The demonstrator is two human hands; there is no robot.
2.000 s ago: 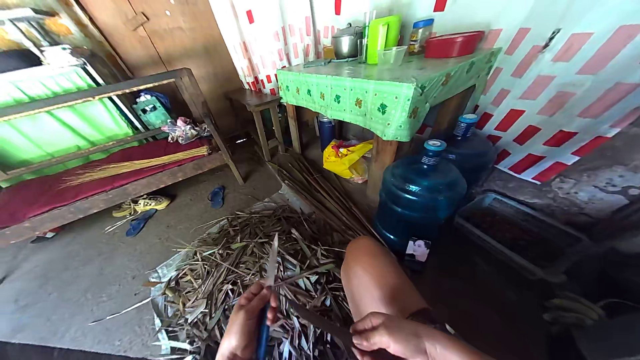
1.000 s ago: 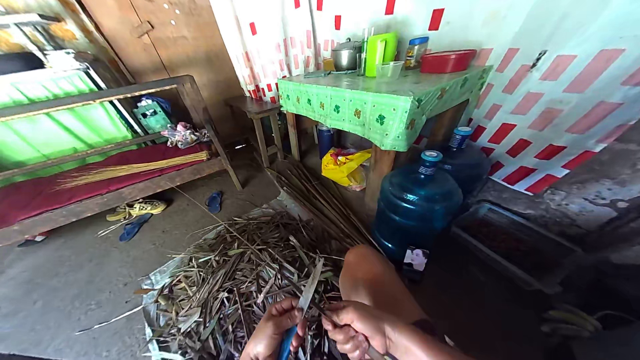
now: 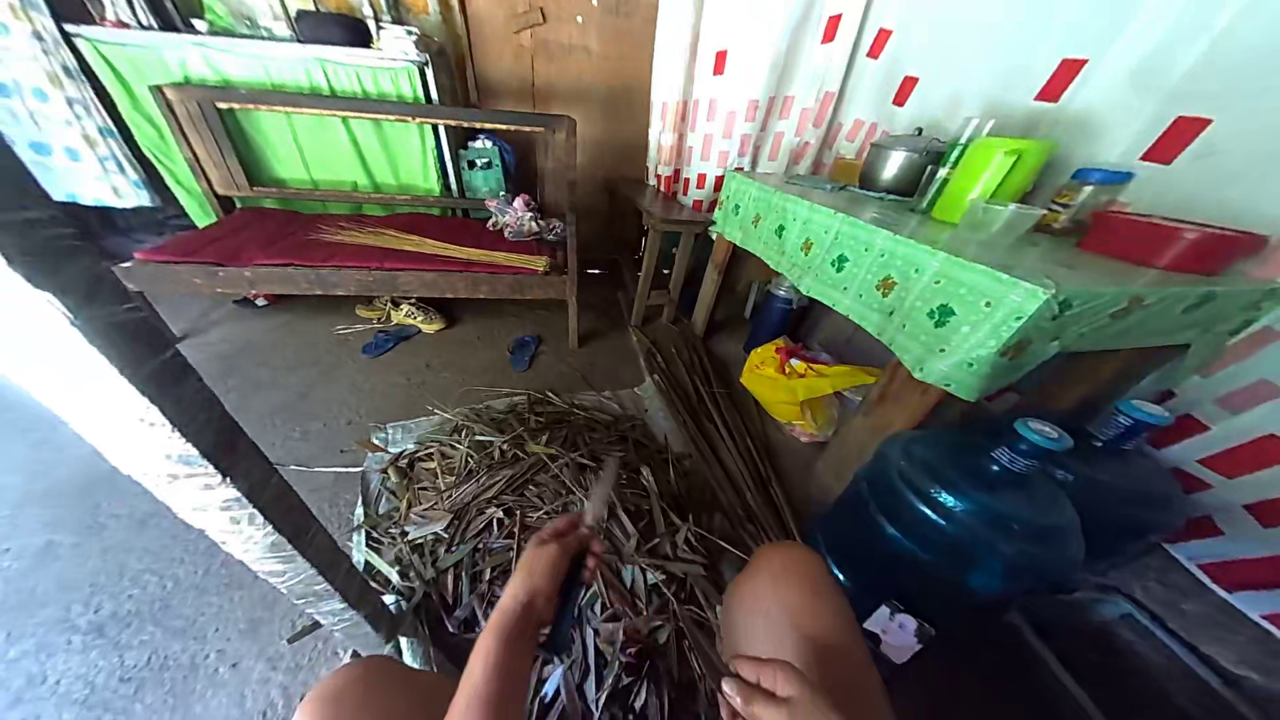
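My left hand (image 3: 556, 560) grips the blue handle of a knife (image 3: 600, 492), its blade tilted up and away over a heap of dry leaf strips (image 3: 480, 470). At the bottom edge, beside my bent right knee, is my right hand (image 3: 762, 690), partly cut off by the frame; its fingers are curled, and whether they pinch a strip cannot be told. Long dark leaf stalks (image 3: 715, 420) lie on the floor beyond the heap. A bundle of thin yellowish midribs (image 3: 430, 245) rests on the bench's red cushion.
Blue water jugs (image 3: 950, 510) stand right of my knee, near a dark tray (image 3: 1110, 640). Behind them is a table with a green cloth (image 3: 890, 290). A yellow plastic bag (image 3: 800, 385) lies under it. The wooden bench (image 3: 350, 283), slippers (image 3: 390, 341) and a dark post (image 3: 200, 400) are leftward.
My hands, close together one second ago, are now apart, with the right one low by the knee. The view has swung left, bringing the post into sight.
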